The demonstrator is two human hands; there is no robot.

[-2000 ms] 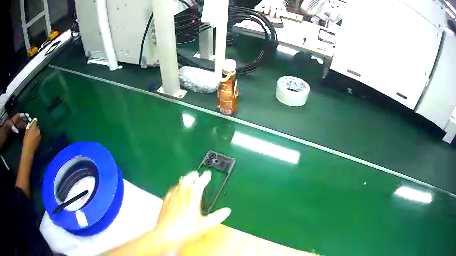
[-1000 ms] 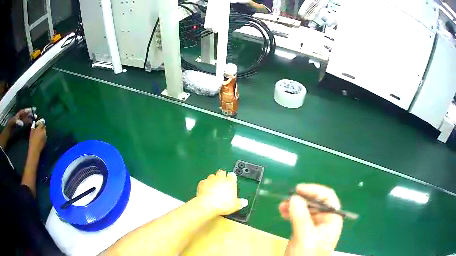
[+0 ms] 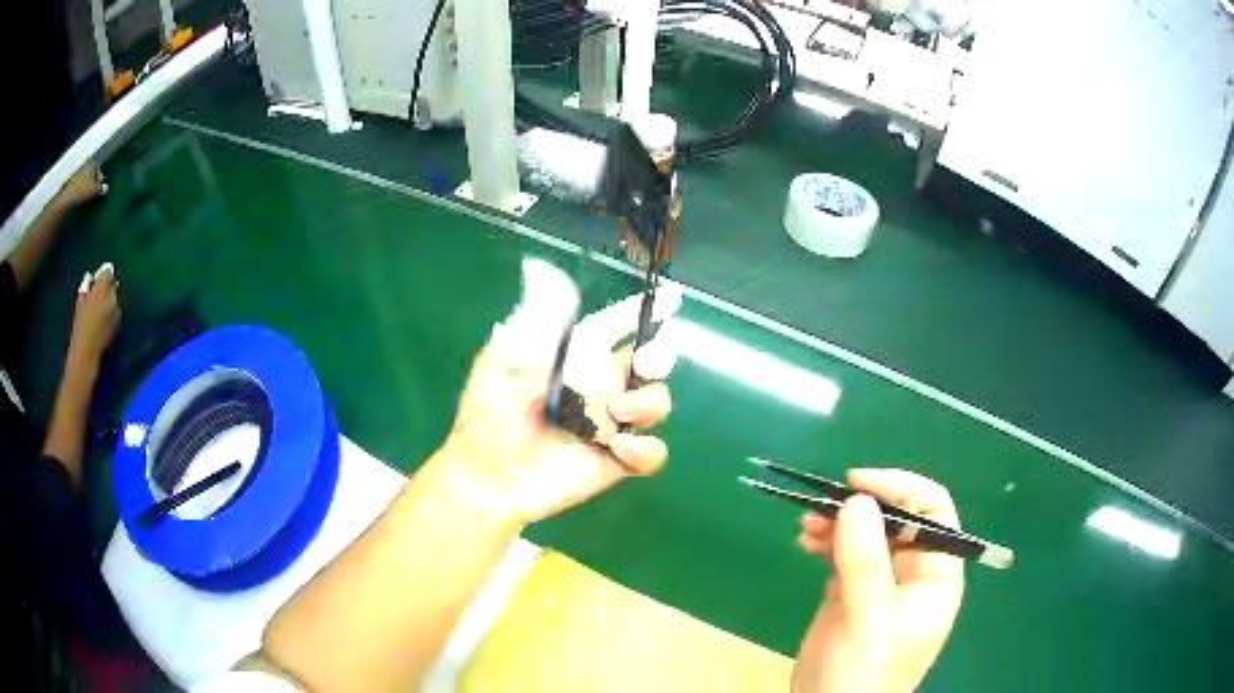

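Note:
My left hand (image 3: pixel 548 406), with white finger cots, holds a black phone middle frame (image 3: pixel 647 203) raised above the green belt. The frame is tilted; its solid camera end points up, in front of the orange-brown bottle. Its lower part is partly hidden by my fingers. My right hand (image 3: pixel 886 575) is at the lower right and holds black tweezers (image 3: pixel 934 531). Their two tips are apart and point left toward my left hand, not touching the frame.
A blue reel (image 3: pixel 301 467) with a dark stick across it lies at left on a white surface. Yellow paper (image 3: pixel 609 636) is below. The glossy green belt (image 3: pixel 393 291) runs beyond. A tape roll (image 3: pixel 831 217) lies on the far side. Another person's hands (image 3: pixel 95 305) show at left.
My left hand has lifted the phone frame off the belt and turned it upright. My right hand, out of view at first, came in with the tweezers, which now point at my left hand.

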